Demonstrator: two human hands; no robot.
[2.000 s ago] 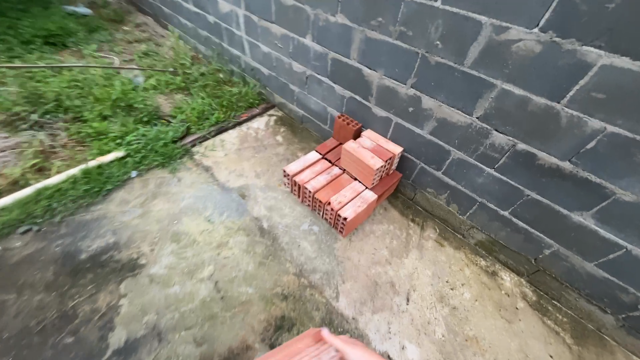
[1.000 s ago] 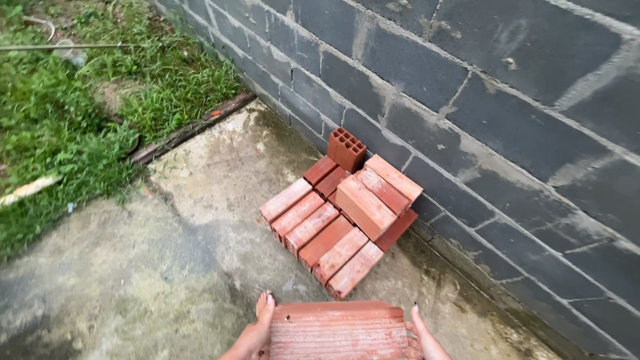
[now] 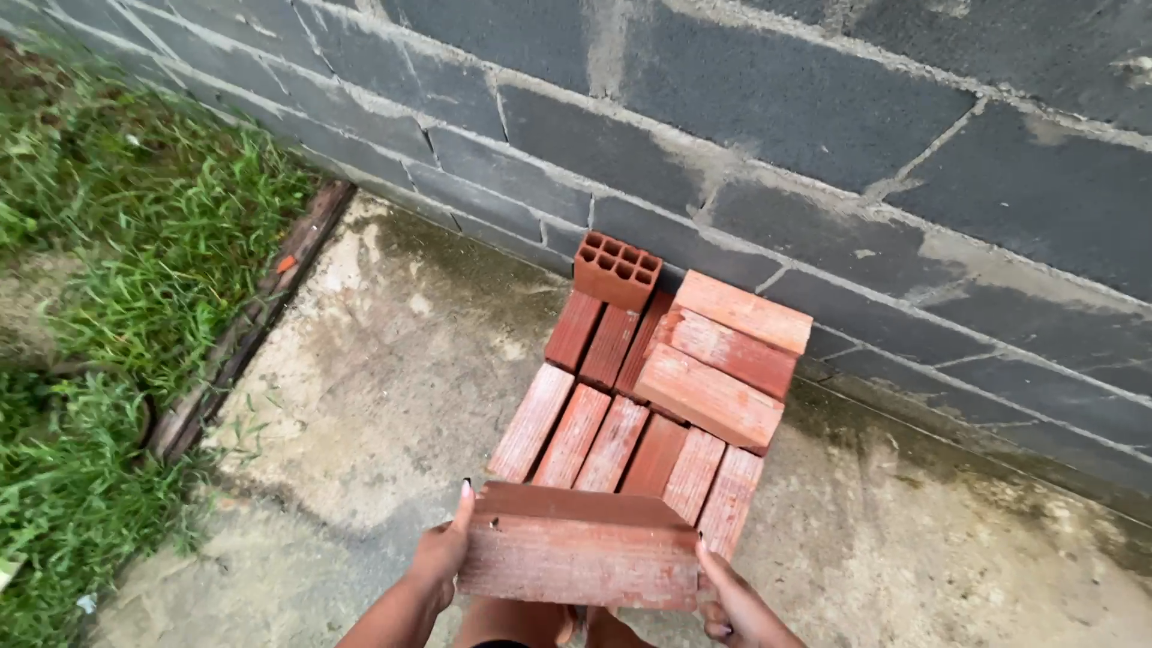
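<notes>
My left hand (image 3: 443, 549) and my right hand (image 3: 731, 589) grip the two ends of a load of red clay bricks (image 3: 576, 562), lying crosswise at the bottom of the view; at least two long faces show, and how many bricks there are I cannot tell. Just beyond it is a low stack of red clay bricks (image 3: 605, 441) laid side by side on the concrete. Several bricks (image 3: 715, 387) lie crosswise on its right part. At its back left a hollow brick (image 3: 617, 270) stands on end, its holes facing up. The load hides the near edge of the stack.
A grey block wall (image 3: 792, 126) runs diagonally behind the stack. Stained concrete floor (image 3: 360, 387) lies on both sides of it. At the left, a weathered wooden board (image 3: 261, 315) edges the grass (image 3: 180, 207). My legs (image 3: 531, 623) show below the held bricks.
The view has moved nearer to the stack and wall. Both my hands and the held bricks now show more fully than two seconds ago, when only part of the load was in view.
</notes>
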